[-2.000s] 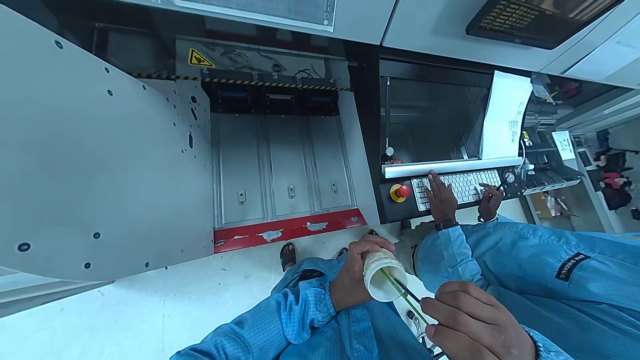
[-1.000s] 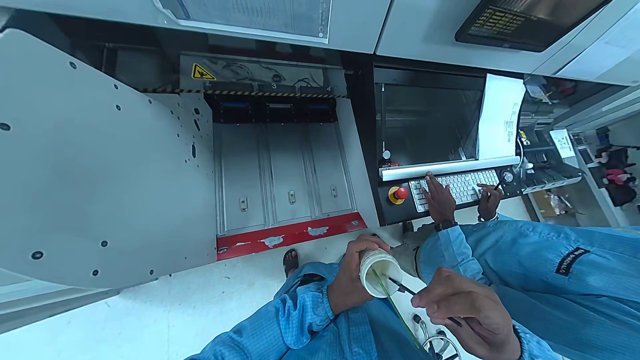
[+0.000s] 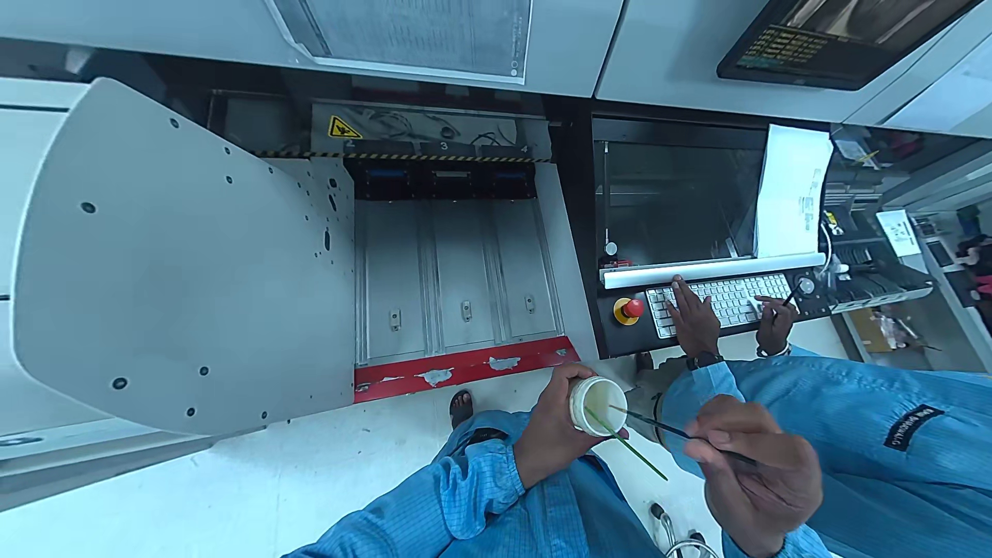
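My left hand (image 3: 559, 426) is closed around a white round plastic jar (image 3: 598, 406), its open mouth tilted up toward me. A thin green stick (image 3: 637, 456) leans in the jar and sticks out over its rim. Between the thumb and fingers of my right hand (image 3: 756, 465) is a slim dark-handled tool, perhaps a brush (image 3: 663, 425), whose light tip reaches the jar's mouth. Whether that tip touches the jar or its contents, I cannot tell.
A co-worker's hands (image 3: 697, 322) rest at a white keyboard (image 3: 728, 302) beside a red emergency stop button (image 3: 632, 308). Ahead is a machine bay with a chipped red front edge (image 3: 465, 370); a large grey panel (image 3: 194, 271) stands left. Cables (image 3: 682, 542) lie low on the right.
The dark tool's tip was away from the green stick one second ago, near the jar's rim; it is now over the mouth. My left hand keeps holding the jar.
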